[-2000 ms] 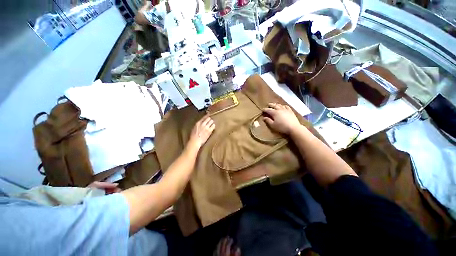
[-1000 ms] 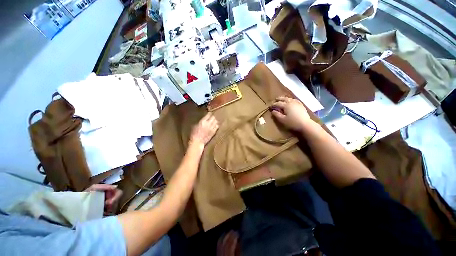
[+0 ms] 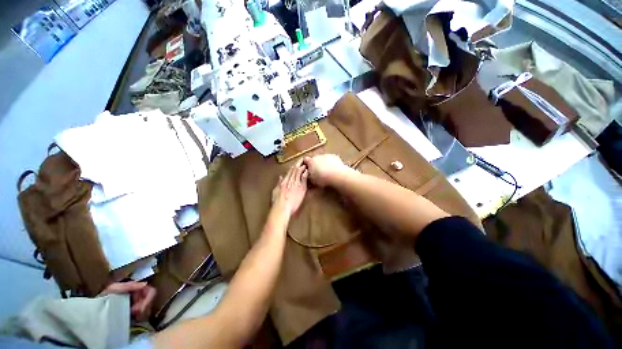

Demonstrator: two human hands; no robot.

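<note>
A large brown bag panel [image 3: 249, 204] lies across the machine table and hangs over its front edge. A reddish-brown patch [image 3: 302, 144] sits inside a yellow-gold frame by the white sewing machine head [image 3: 249, 116]. The hand from the left, which I take as my left hand [image 3: 293, 187], rests on the panel just below the frame, fingers extended. My right hand [image 3: 323, 168], black-sleeved, meets its fingertips; whether it pinches cloth is hidden. A pale tab [image 3: 397, 165] shows on the panel, right of the hands.
White sheets [image 3: 133, 191] and a brown bag [image 3: 61, 218] lie at left. Another hand [image 3: 138, 297] with a cream sleeve is at lower left. Brown pieces [image 3: 470, 116], a tied brown bundle [image 3: 535, 109] and a thin dark corded tool [image 3: 487, 165] lie at right.
My right hand has moved left from the pocket area to my left hand, uncovering part of the panel. My left hand has shifted slightly right. The blurred hand at the bottom is out of view.
</note>
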